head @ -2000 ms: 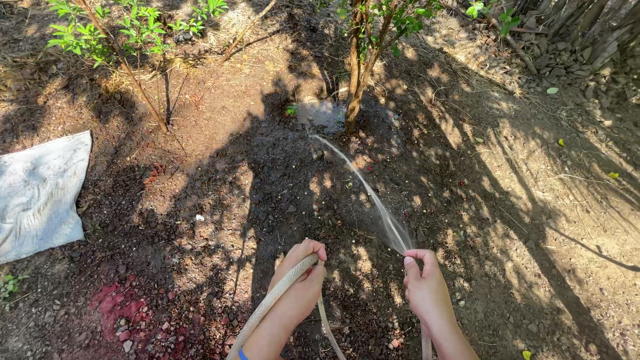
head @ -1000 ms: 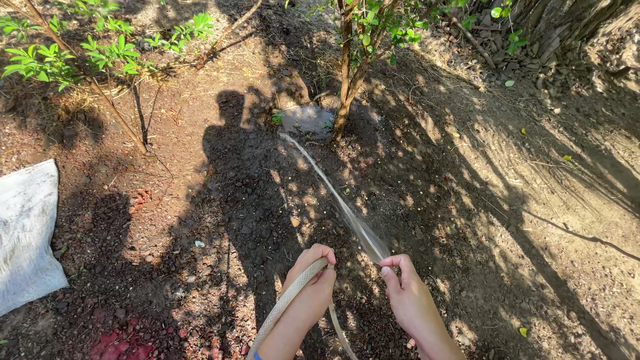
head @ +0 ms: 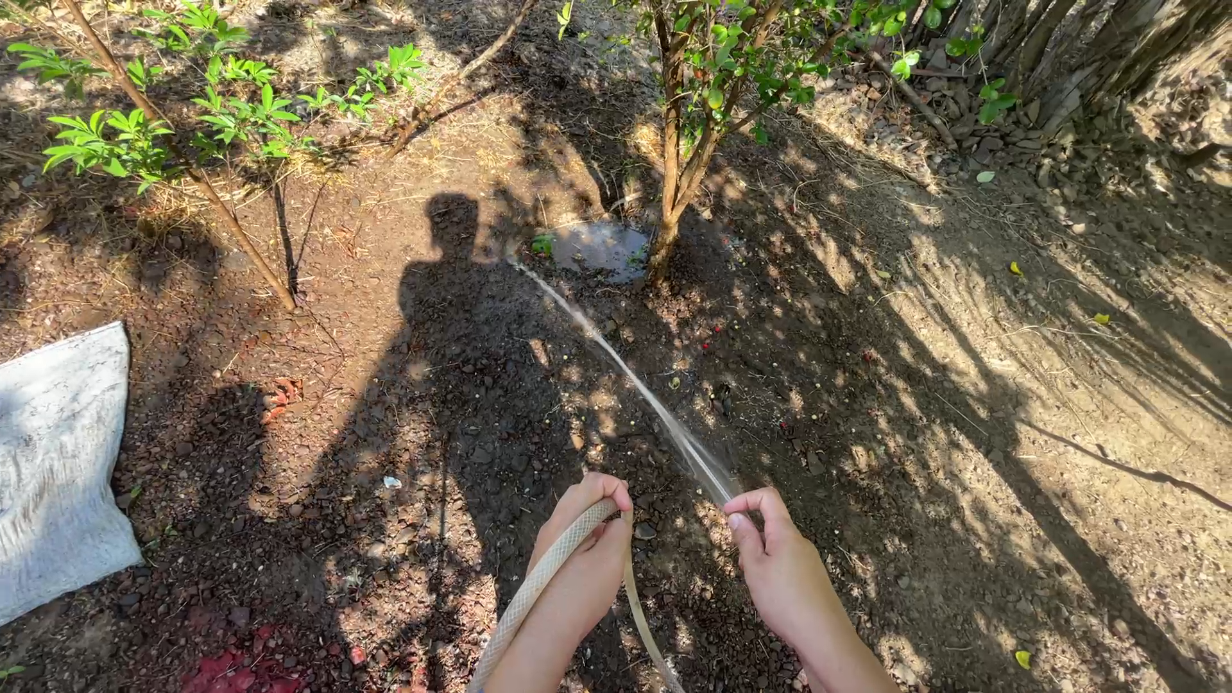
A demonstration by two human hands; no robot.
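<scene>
My left hand (head: 592,544) is closed around a bent length of beige braided garden hose (head: 539,577), which loops over the fingers and hangs down between my arms. To its right, my right hand (head: 775,553) is closed at the source of a water jet (head: 640,385); the hose end there is hidden by the fingers. The jet runs up and left and lands on wet soil just left of a puddle (head: 602,248). That puddle lies against the base of a small multi-stemmed tree (head: 672,192).
A white woven sheet or sack (head: 63,462) lies on the soil at the left. Behind it leans a thin leafy sapling (head: 226,212). Thick trunks (head: 1088,58) stand at the upper right, with stones and leaf litter around them. A person's shadow falls across the ground.
The water's landing point has shifted left, from in front of the puddle by the tree to its left side. Both hands keep their hold. The view has shifted somewhat.
</scene>
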